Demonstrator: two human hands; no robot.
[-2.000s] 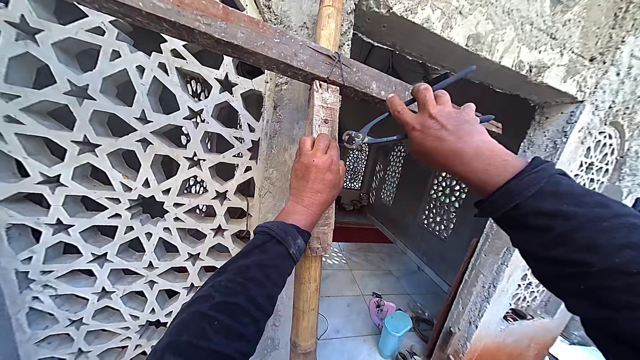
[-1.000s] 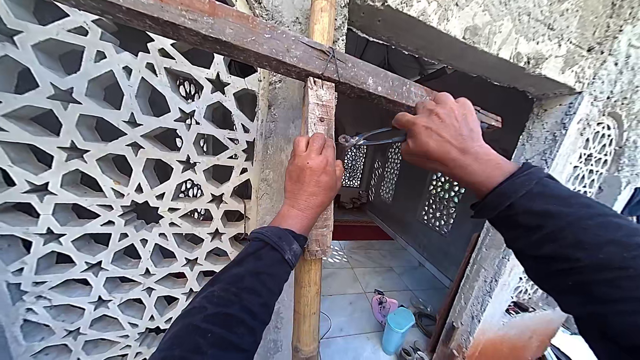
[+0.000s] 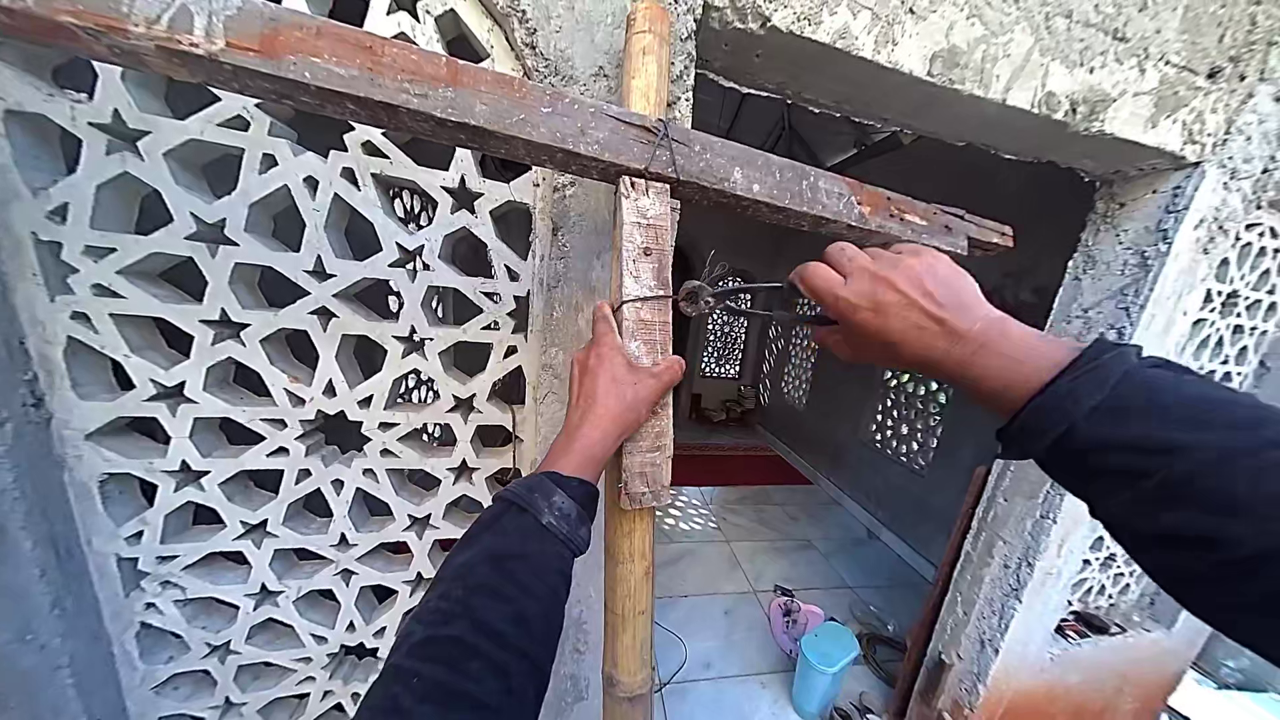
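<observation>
My left hand (image 3: pixel 622 395) grips a short wooden block (image 3: pixel 646 440) against an upright bamboo pole (image 3: pixel 629 610), thumb across its front. A dark tie wire (image 3: pixel 648 299) crosses the block above that hand and runs to the jaws of the pincers (image 3: pixel 740 297). My right hand (image 3: pixel 900 305) holds the pincers by their handles, to the right of the block. Above both hands a weathered wooden beam (image 3: pixel 480 110) slants down to the right across the pole. Another wire (image 3: pixel 661 150) is looped around the beam where it meets the pole.
A pale lattice screen (image 3: pixel 330 435) with star-shaped openings stands at left. Rough concrete (image 3: pixel 1000 70) frames an opening at right. Behind the pole, a light blue container (image 3: pixel 826 660) and a pink item (image 3: pixel 795 620) stand on the tiled floor (image 3: pixel 730 550). A dark bar (image 3: pixel 940 590) leans by the opening.
My right hand and the pincers have moved lower, away from the beam. The wire across the block now shows plainly at the pincers' jaws. My left hand still grips the block.
</observation>
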